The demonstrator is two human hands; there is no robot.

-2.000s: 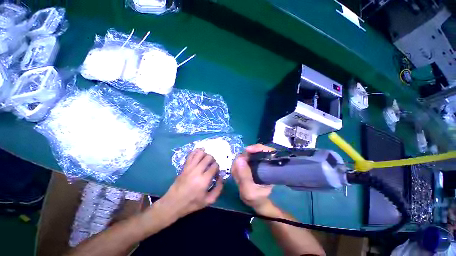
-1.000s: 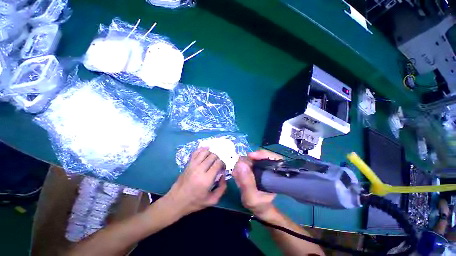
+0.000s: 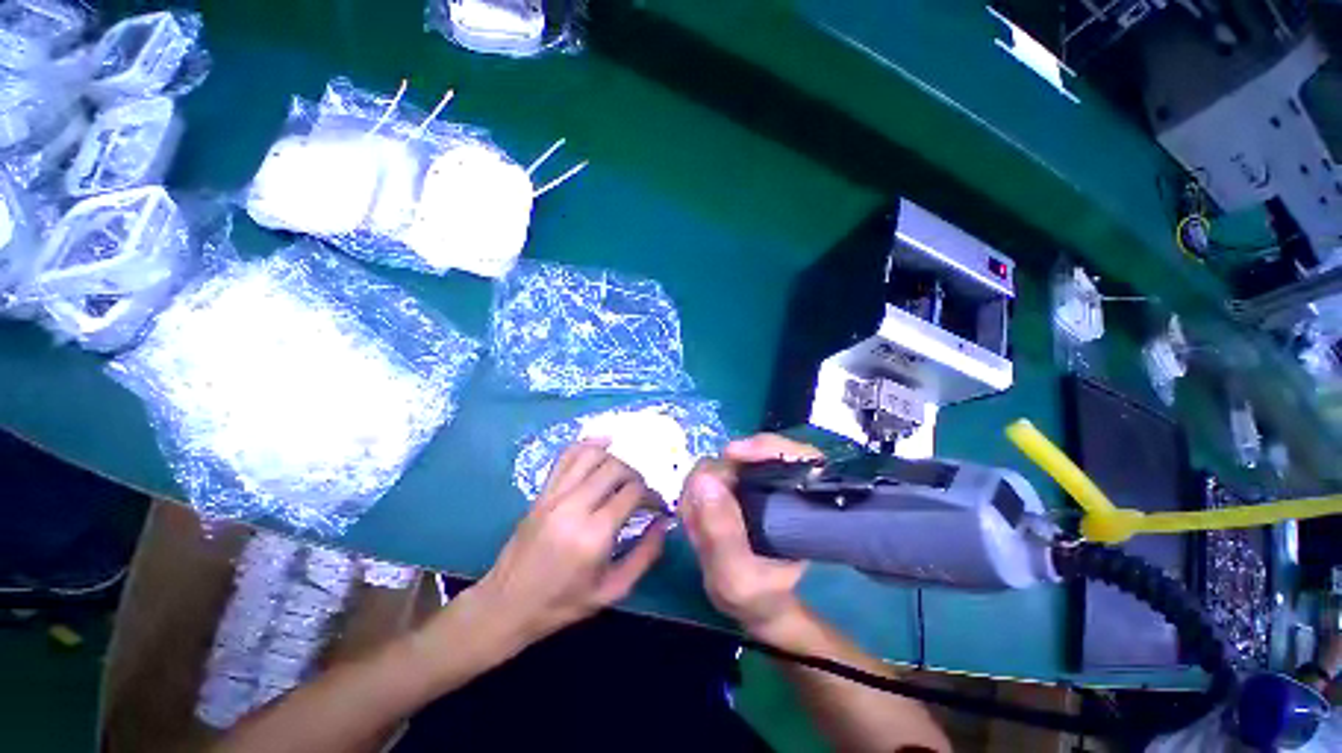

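Note:
A white housing (image 3: 648,443) lies on a clear plastic bag at the bench's near part. My left hand (image 3: 589,530) is on its near left side, fingers bent and gripping its edge. My right hand (image 3: 743,537) is closed round the front of the grey electric screwdriver (image 3: 898,525), which lies nearly level and points left at the housing. The screwdriver's tip and any screw are hidden by my fingers. A yellow strap (image 3: 1177,521) and black cord run from its rear.
Screw feeder (image 3: 942,316) stands behind the screwdriver. Flat clear bag (image 3: 589,331), bagged white parts (image 3: 295,390), housings with prongs (image 3: 390,199) and bagged frames (image 3: 111,265) lie left. Black tray (image 3: 1126,515) is right. Cardboard box (image 3: 169,589) sits below the bench edge.
The view has shifted slightly. My hands stay at the housing; the screwdriver's rear has swung a little down and right compared with two seconds ago.

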